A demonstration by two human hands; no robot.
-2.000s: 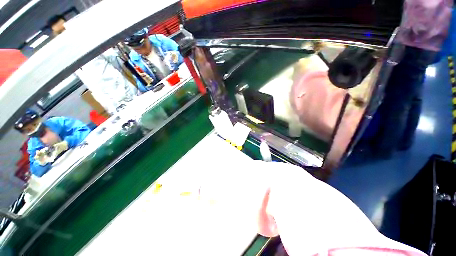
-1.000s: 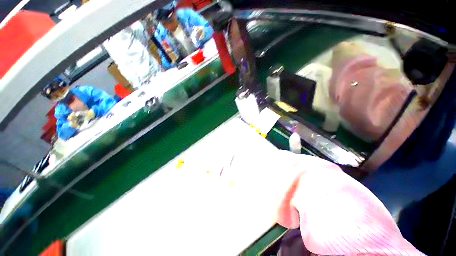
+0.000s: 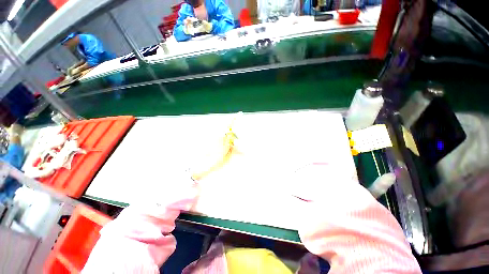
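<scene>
A white board (image 3: 161, 155) lies in front of me, washed out by glare. My left hand (image 3: 212, 163) reaches over its middle from the pink sleeve. Small yellow pieces (image 3: 230, 139) show at its fingertips, possibly finger cots. My right hand (image 3: 311, 179) is over the right part of the board and nearly lost in the white; only faint outlines and the pink sleeve show. Glare hides whether either hand holds anything.
An orange-red tray (image 3: 107, 144) with tangled white pieces is left, an orange-red bin (image 3: 80, 241) lower left. A pump bottle (image 3: 364, 109), dotted card (image 3: 372, 138), small bottle (image 3: 382, 184) and black-framed fixture (image 3: 410, 203) are right. Workers in blue sit beyond the green belt (image 3: 214, 91).
The view has swung left and levelled. The orange-red tray and the left sleeve have come into view. The bottle and fixture now stand farther right in the picture.
</scene>
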